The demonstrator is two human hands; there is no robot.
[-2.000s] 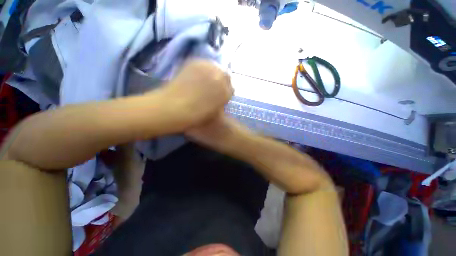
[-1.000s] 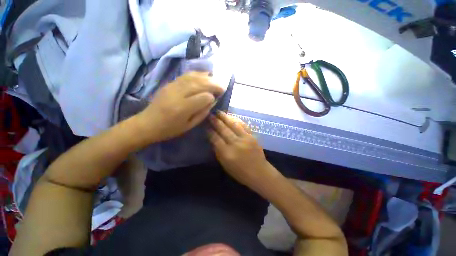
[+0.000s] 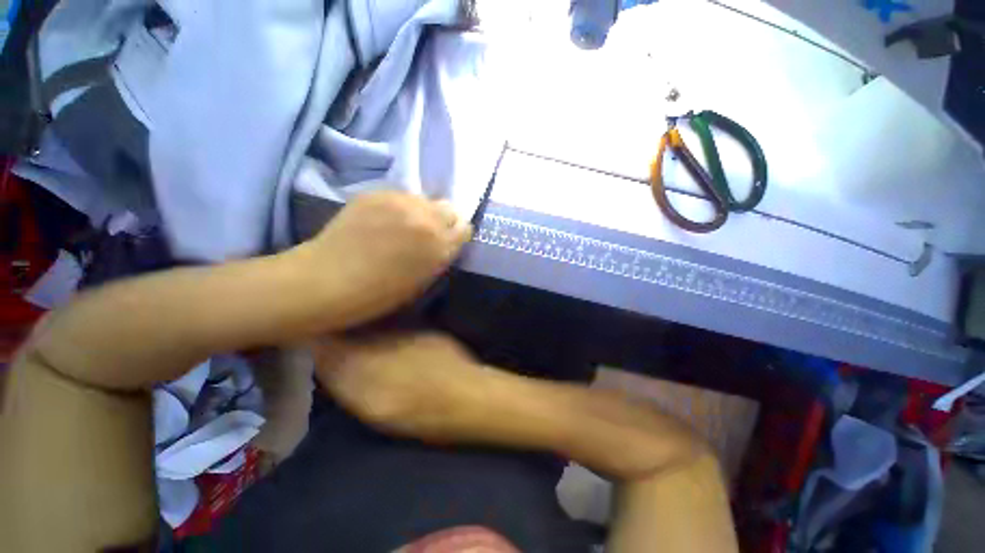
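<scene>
The pale grey-white garment point(image 3: 232, 119) lies bunched over the left of the machine table and hangs past its front edge, with dark grey parts among it. My left hand point(image 3: 389, 254) is closed on the cloth at the table's front edge; its fingertips are blurred. My right hand point(image 3: 405, 383) is lower, below the table edge near my lap, blurred by motion. Whether it holds cloth cannot be told. The needle area is mostly cut off by the top edge.
Scissors point(image 3: 711, 178) with orange and green loop handles lie on the white table point(image 3: 589, 124). A ruler scale point(image 3: 648, 270) runs along its front edge. A blue-grey attachment point(image 3: 592, 22) is at the top. Baskets of cut pieces point(image 3: 211, 443) stand low on both sides.
My right hand has moved from beside my left hand at the table edge down and left toward my lap. My left hand is slightly lower. The pale cloth near the needle has shifted and spread.
</scene>
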